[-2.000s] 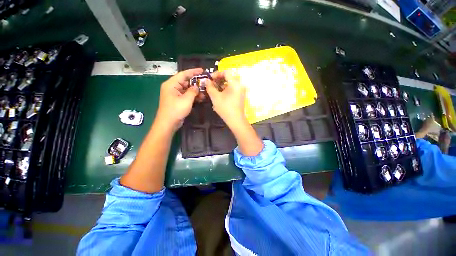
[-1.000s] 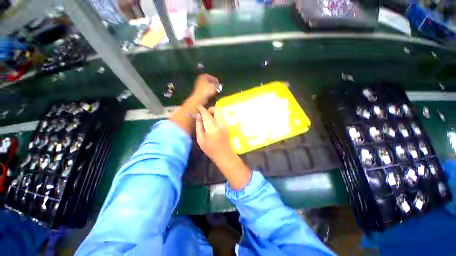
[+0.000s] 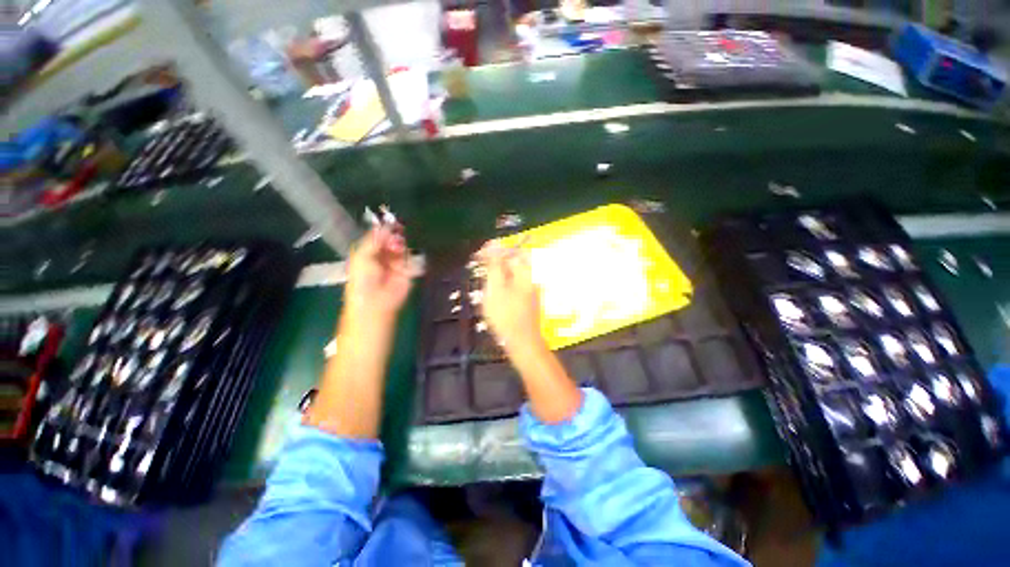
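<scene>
My left hand [image 3: 380,266] is over the far edge of the bench, left of the yellow tray, its fingertips at a small silver-dark watch housing [image 3: 383,217]. Blur hides whether they grip it. My right hand [image 3: 508,290] is at the left edge of the yellow tray [image 3: 678,290], fingers bunched; what they hold is too blurred to tell. The tray holds a heap of glaring white parts [image 3: 593,277]. It rests on a black blister tray [image 3: 449,393] with empty pockets. A few white bits [image 3: 455,297] lie on the black tray beside my right hand.
Stacked black blister trays with shiny units stand at left [image 3: 133,366] and right [image 3: 875,354]. A grey metal post [image 3: 249,133] rises at upper left. Small units [image 3: 507,222] lie scattered on the green belt. Another tray stack [image 3: 731,61] and a blue box [image 3: 947,64] are beyond.
The view has tilted up. My left hand moved from beside my right hand, over the belt, then left to another unit. The unit it held appears to lie on the belt.
</scene>
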